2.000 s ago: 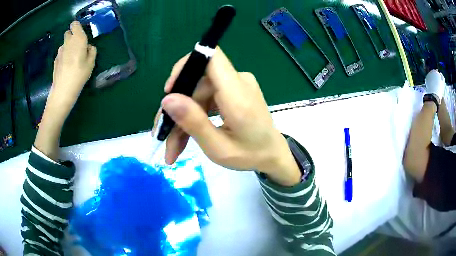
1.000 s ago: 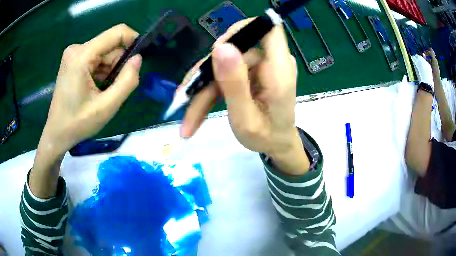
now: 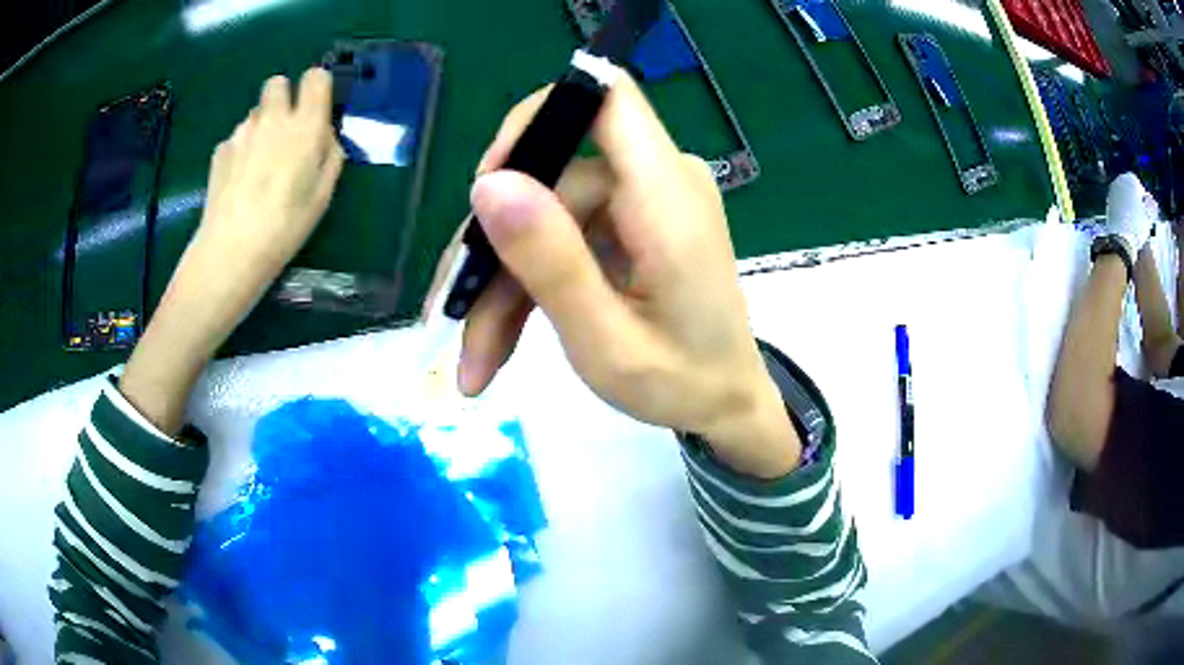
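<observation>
My left hand [image 3: 275,169] is at the upper left, its fingertips at the left edge of a phone middle frame [image 3: 422,182] on the green conveyor belt [image 3: 519,65]. This frame has blue film [image 3: 384,94] across its upper part; my hand covers its left side. My right hand [image 3: 636,247] is shut on a black pointed hand tool [image 3: 539,150] with a white band, tip down and left over the white table cover [image 3: 805,325]. The tip is pale and hard to make out. A crumpled blue film pile [image 3: 351,533] lies below my hands.
A dark frame [image 3: 117,221] lies at far left with small gold contacts at its lower end. Several frames [image 3: 954,124] lie further right. A blue-and-black marker [image 3: 905,422] lies on the cover. A red tray [image 3: 1058,33] and another person's arm [image 3: 1097,318] are at right.
A second ago my left hand held a dark frame raised near the tool; now it is at a frame on the belt. My right hand has moved slightly left and down. The belt frames at right have shifted left.
</observation>
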